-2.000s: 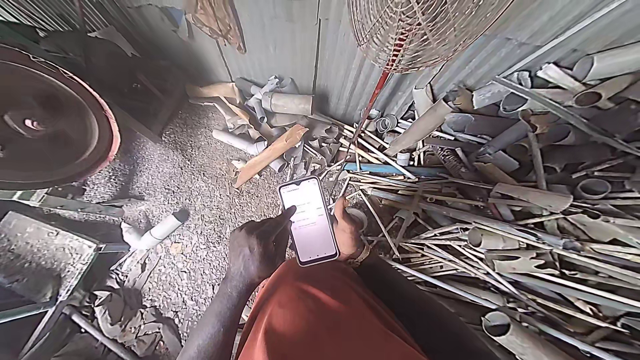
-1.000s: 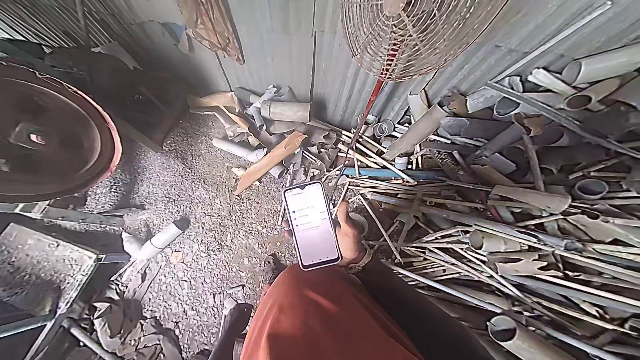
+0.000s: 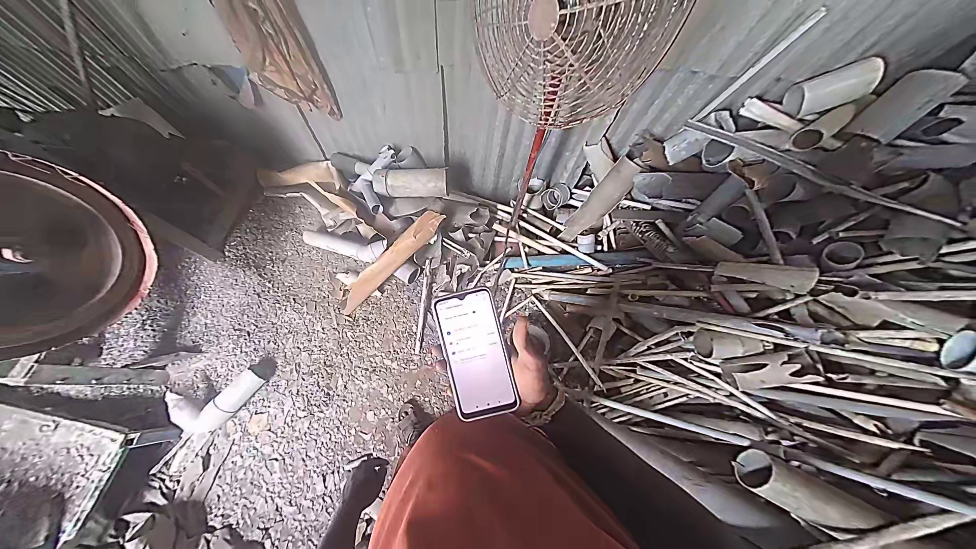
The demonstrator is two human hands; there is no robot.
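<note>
My right hand (image 3: 534, 370) holds a smartphone (image 3: 476, 354) upright above my knee, with the thumb along its right edge and fingertips showing faintly past its left edge. The phone's lit screen faces me and bears writing. Low in the view, left of the orange-red cloth (image 3: 488, 488) over my leg, is a dark shape that looks like my left hand (image 3: 367, 473). It is in shadow, and its fingers cannot be made out clearly.
Cut plastic pipes (image 3: 808, 488) and thin strips are heaped at right. A caged fan (image 3: 583, 61) stands by the corrugated metal wall (image 3: 381, 91). A large round rimmed wheel or drum (image 3: 137, 259) is at left. A brown strip (image 3: 393, 263) and white pipe (image 3: 232, 396) lie on chip-strewn ground.
Two seconds ago my left hand was at the phone with a finger on the screen; it has since moved away, down and to the left. My right hand still holds the phone.
</note>
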